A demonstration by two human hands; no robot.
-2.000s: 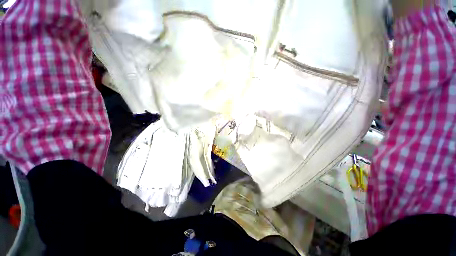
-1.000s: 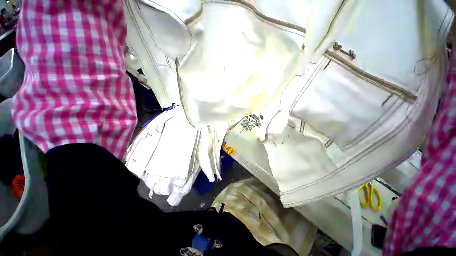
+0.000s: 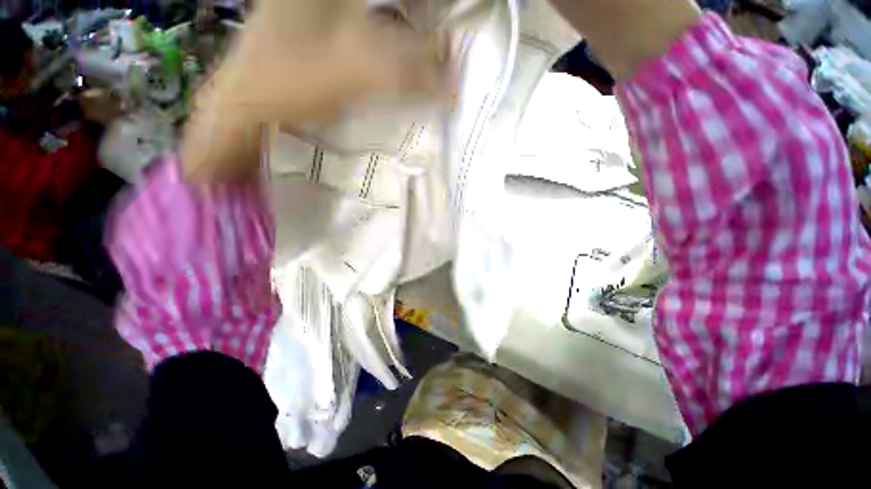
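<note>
A white garment piece (image 3: 477,162) with thin dark double seam lines hangs raised in front of me, its upper part cut off by the top edge. My left hand (image 3: 315,72) is blurred at the upper left, over the garment; its fingers are too blurred to read. My right forearm reaches up at the top right in a pink checked sleeve (image 3: 754,210); my right hand is beyond the top edge. More white pieces (image 3: 315,372) hang in a bunch below the garment.
The pale sewing table (image 3: 583,382) lies at the right, with metal machine parts (image 3: 626,301) partly behind my right sleeve. A beige-brown cloth (image 3: 477,406) lies near my lap. Cluttered white and green items (image 3: 143,62) and red material (image 3: 57,181) are at the left.
The garment, spread wide earlier, is now gathered and raised. My left hand has come into view. The metal machine parts are uncovered. The yellow scissors are no longer visible.
</note>
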